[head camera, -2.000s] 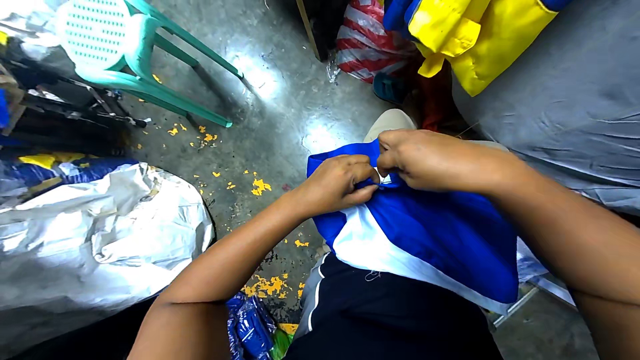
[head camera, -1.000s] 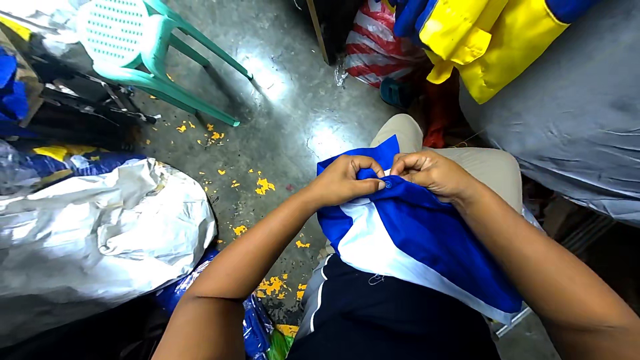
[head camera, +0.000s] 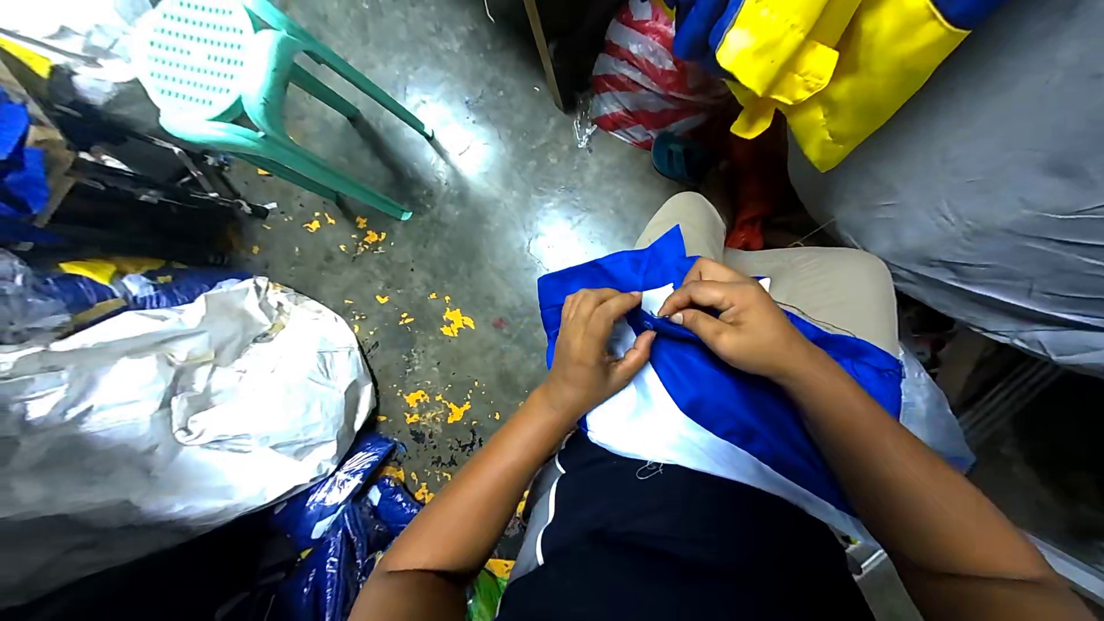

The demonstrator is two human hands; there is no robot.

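Blue and white fabric (head camera: pixel 733 388) lies across my lap, over the beige trousers. My left hand (head camera: pixel 595 345) pinches a fold of it near the white part, thumb and fingers on either side. Just to the right, my right hand (head camera: pixel 733 315) has its thumb and index finger closed together at the same fold. A small thin item, perhaps a needle, shows at those fingertips, too small to tell. A dark thread (head camera: pixel 815 321) runs over the fabric to the right of my right hand.
A green plastic chair (head camera: pixel 276 103) stands at upper left. A large white sack (head camera: pixel 259 388) lies at left, with blue plastic-wrapped packs (head camera: pixel 336 526) beside it. Yellow and blue fabric (head camera: pixel 845 78) hangs at upper right over a grey covered bulk (head camera: pixel 975 155). A red-and-white striped bag (head camera: pixel 647 78) sits behind.
My hands were close together at the fold and are now slightly apart. More of the white part shows between them. The thread on the right is now visible.
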